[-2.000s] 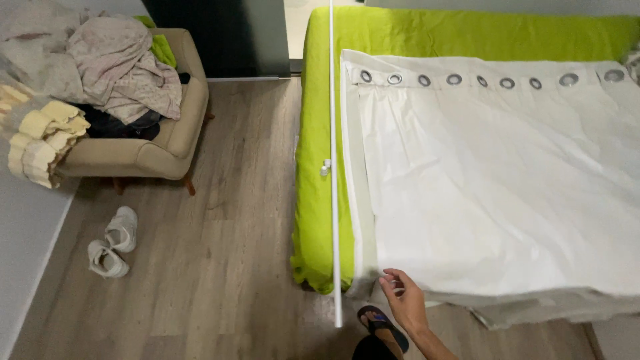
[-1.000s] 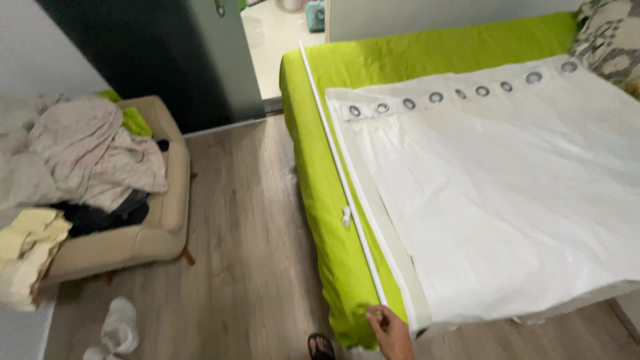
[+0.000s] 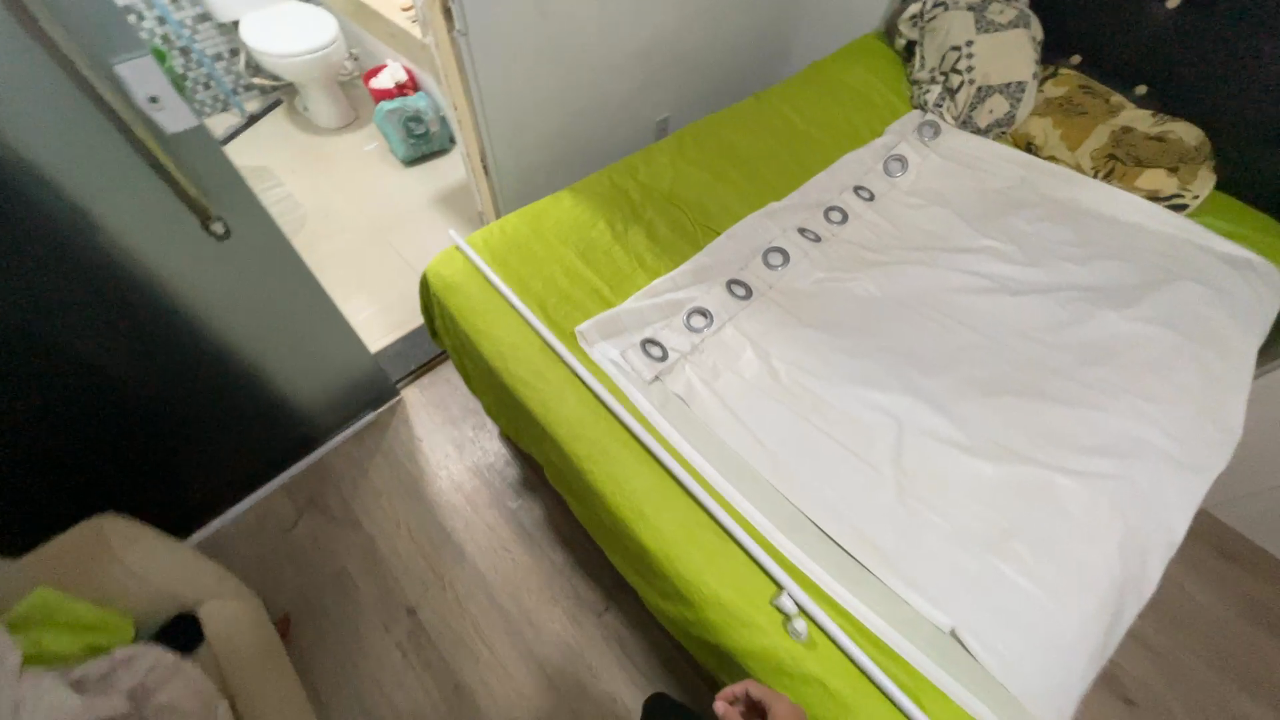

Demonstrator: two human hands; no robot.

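Note:
At the bottom edge of the view is one of my hands, cut off by the frame, its fingers curled; which hand it is cannot be told, nor whether it holds anything. It is close to the lower part of a thin white rod, which lies along the bed's green sheet. Small white fittings are beside the rod. A white curtain with a row of metal grommets is spread over the bed. My other hand is out of view.
Patterned pillows are at the bed's far corner. An armchair with clothes stands at lower left. A dark door is beside a doorway to a bathroom with a toilet. Wood floor runs between armchair and bed.
The view has turned widely, bringing the bathroom and pillows into sight. The hand, at the rod's near end one second ago, now shows only partly at the bottom edge.

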